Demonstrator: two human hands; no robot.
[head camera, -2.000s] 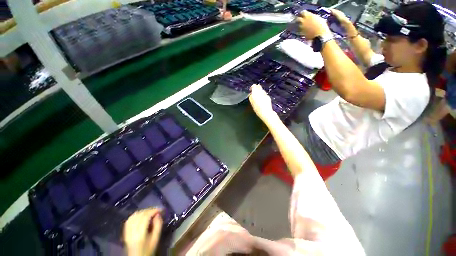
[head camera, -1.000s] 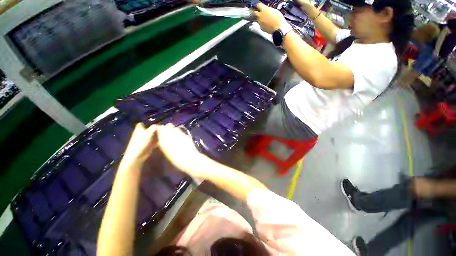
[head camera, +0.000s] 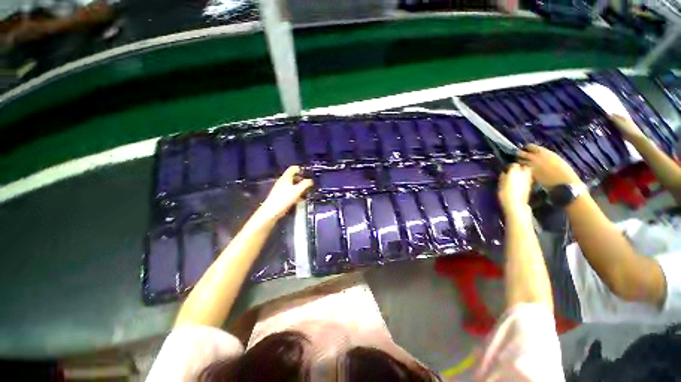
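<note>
A black blister tray of purple phone cases lies across the bench in front of me, its left end over or against another filled tray. My left hand pinches the near tray's left edge around mid-height. My right hand is at its right edge with fingers closed on it; the fingertips are partly hidden beside another person's hand. A pale strip shows between the two trays below my left hand. The left tray's middle looks covered by a clear, greyish layer.
Another person's hand with a dark watch touches or nearly touches my right hand, at a white sheet. More filled trays lie to the right. A green conveyor and white post stand behind. A red stool is below.
My hands have moved apart to opposite ends of the upper tray. The view has swung right and that tray now lies flatter beside the left one. The neighbour's hand has come down near my right hand.
</note>
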